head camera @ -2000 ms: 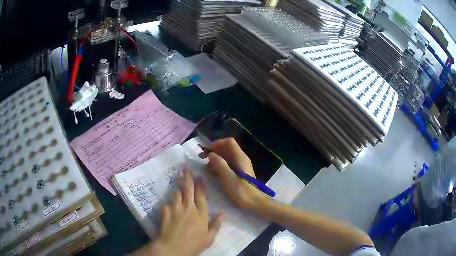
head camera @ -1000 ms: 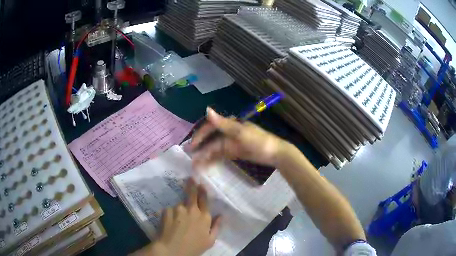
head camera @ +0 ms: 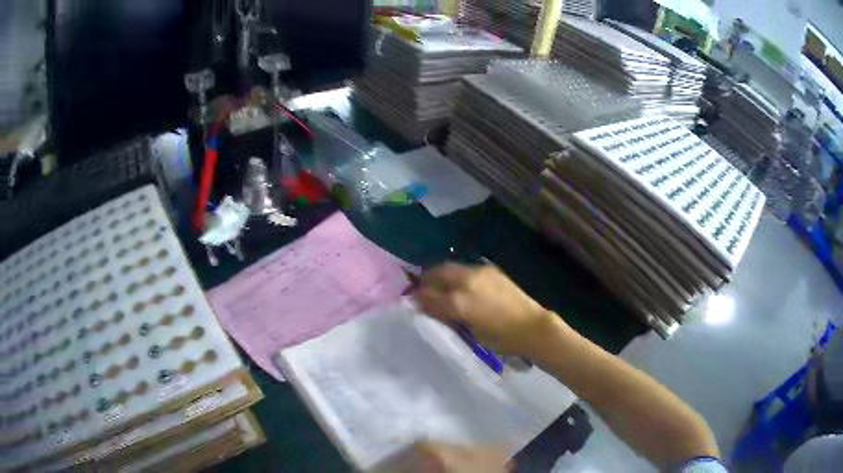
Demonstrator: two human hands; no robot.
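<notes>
The notebook point(head camera: 397, 388) lies open on the dark green desk; its pages are blurred and the writing cannot be read. My right hand point(head camera: 481, 303) is over the notebook's upper right edge, closed on a pen point(head camera: 487, 357) whose blue end sticks out below the hand. My left hand point(head camera: 448, 457) is at the bottom edge of the picture, cut off and blurred, on the notebook's lower part. A pink printed form point(head camera: 310, 286) lies behind the notebook, partly under it.
Tray stacks stand at left point(head camera: 111, 305) and right point(head camera: 601, 231), with more behind. A dark stand point(head camera: 242, 115) with red leads, a metal bottle point(head camera: 259, 185), clear bags point(head camera: 356, 175) and pale paper point(head camera: 448, 185) are at the back. A blue crate point(head camera: 786, 388) is at right.
The view has shifted, so the desk sits lower and further right. My right hand has come down from its raised, blurred position to the notebook's upper edge. My left hand is now mostly out of the picture.
</notes>
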